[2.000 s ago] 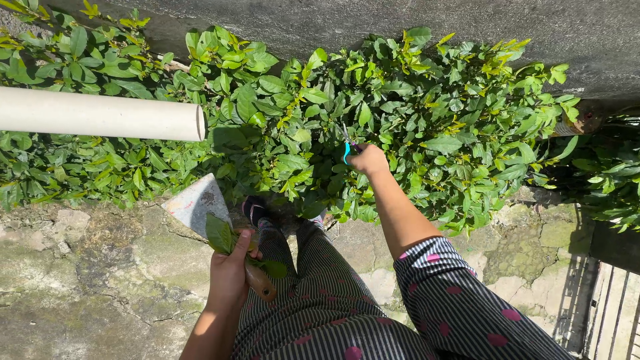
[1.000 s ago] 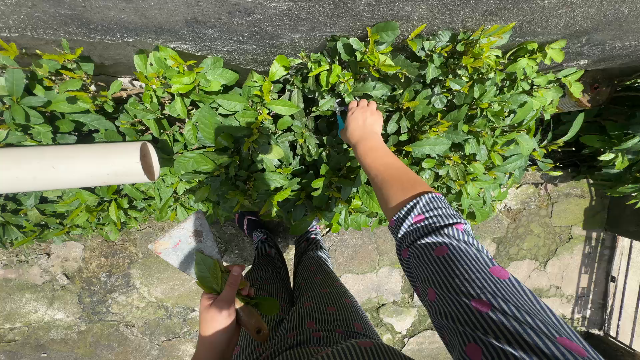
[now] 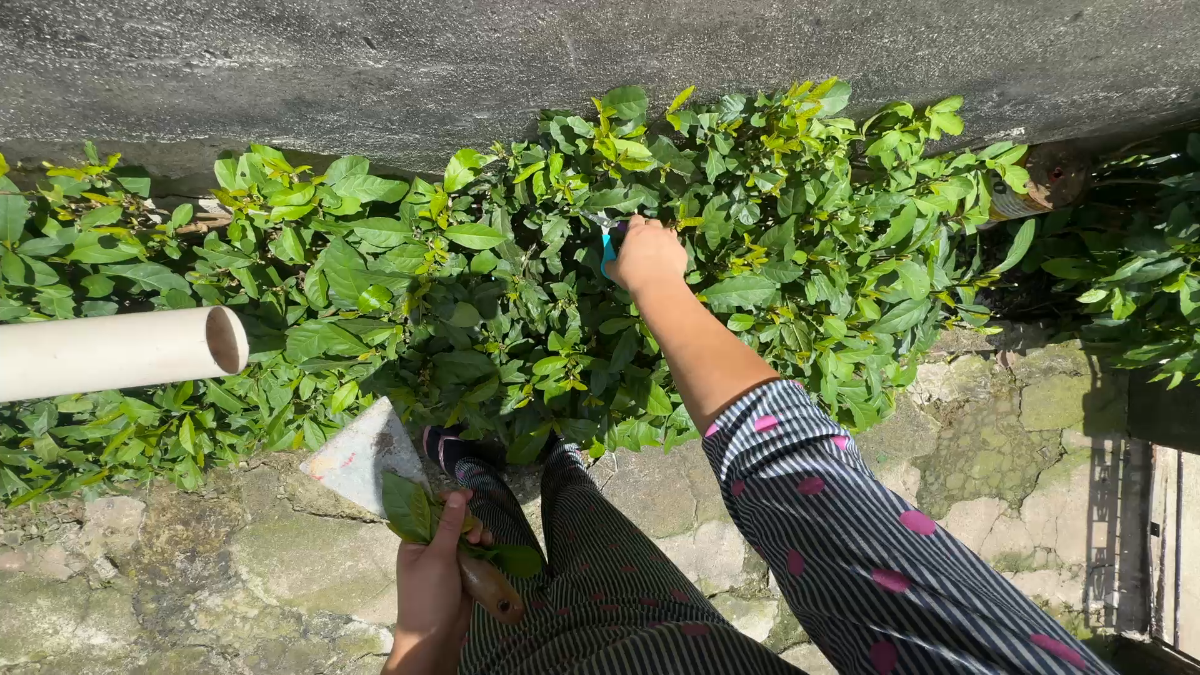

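My left hand (image 3: 439, 562), low in the view left of my legs, is closed around the wooden handle of a masonry trowel (image 3: 367, 457) and several green leaves (image 3: 407, 507). The trowel's pale triangular blade points up and left, near the hedge's lower edge. My right hand (image 3: 649, 255) reaches over the leafy green hedge (image 3: 553, 309) and grips scissors with a turquoise handle (image 3: 607, 251). Their blades point left into the foliage and are partly hidden by leaves.
A white plastic pipe (image 3: 122, 353) juts in from the left above the hedge. Behind the hedge stands a rough grey concrete wall (image 3: 450, 70). Cracked, mossy stone paving (image 3: 272, 572) lies under my feet. A rusty can (image 3: 1055, 183) rests at the right, near more foliage.
My right hand stays over the hedge; the scissors' blades, hidden one second ago, now partly show. My left hand still holds the trowel and leaves.
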